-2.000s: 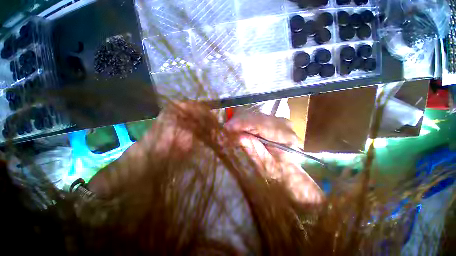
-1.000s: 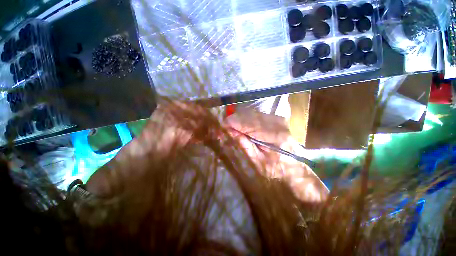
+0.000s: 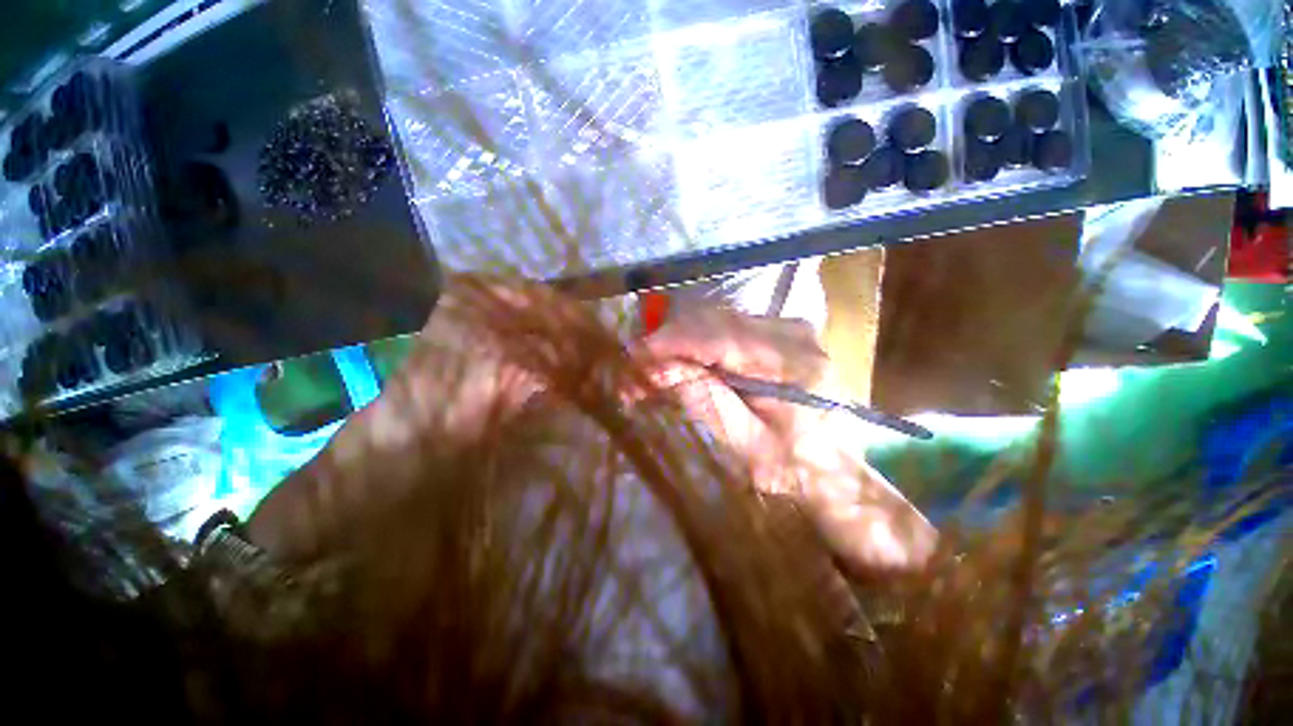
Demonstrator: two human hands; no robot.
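My right hand (image 3: 773,426) is shut on a slim grey metallic hand tool (image 3: 830,401), whose rear end points out to the right. My left hand (image 3: 440,376) is close beside it, its fingers mostly behind strands of hair, so what it holds cannot be told. The tool's working end is hidden among the fingers. A clear compartment tray (image 3: 737,173) lies beyond the hands, with black round parts (image 3: 922,170) in its right pockets. A red-tipped thing (image 3: 654,311) shows just behind the hands.
A second clear tray (image 3: 177,319) with black discs is far left. A heap of tiny dark pieces (image 3: 325,156) lies on the dark surface (image 3: 305,284). An open brown cardboard box (image 3: 971,326) is right of my hands. A light blue item (image 3: 255,426) is lower left. Hair covers much of the view.
The tool's rear end has swung slightly, now lying flatter and reaching a little further right than one second ago. The trays have shifted slightly in view. The hands stay together.
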